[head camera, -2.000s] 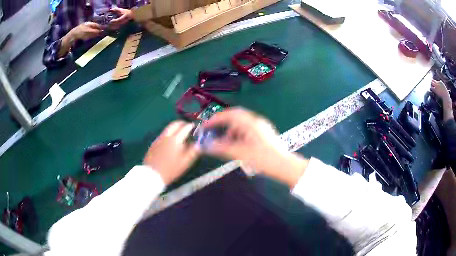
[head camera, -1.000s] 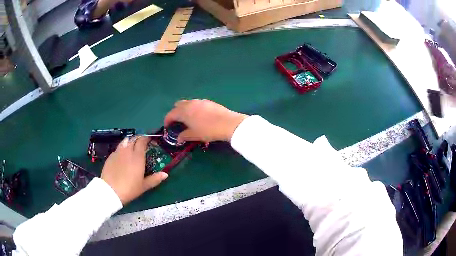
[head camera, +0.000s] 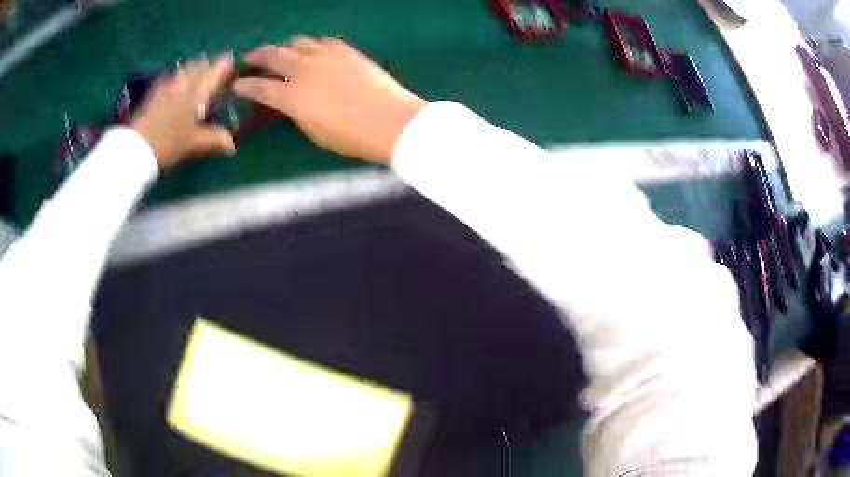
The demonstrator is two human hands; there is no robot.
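Observation:
My left hand (head camera: pixel 179 110) and my right hand (head camera: pixel 326 93) are both on a dark and red unit (head camera: pixel 250 115) on the green belt at the upper left. The unit is mostly hidden by my fingers and blurred. The speaker is not clearly visible. My left fingers are apart at the unit's left side. My right fingertips reach onto its top. Whether either hand grips a part cannot be told.
A pale-yellow sheet (head camera: pixel 289 402) lies on the black mat (head camera: pixel 373 289). Red housings (head camera: pixel 636 42) with dark covers lie on the belt at the upper right. Black housing parts (head camera: pixel 760 252) are heaped at right. A dark cover (head camera: pixel 136 93) lies left of my left hand.
The view has tilted down, bringing the yellow sheet into sight. Another red housing with a cover has appeared at the upper right. The speaker held by my right hand is no longer clearly visible.

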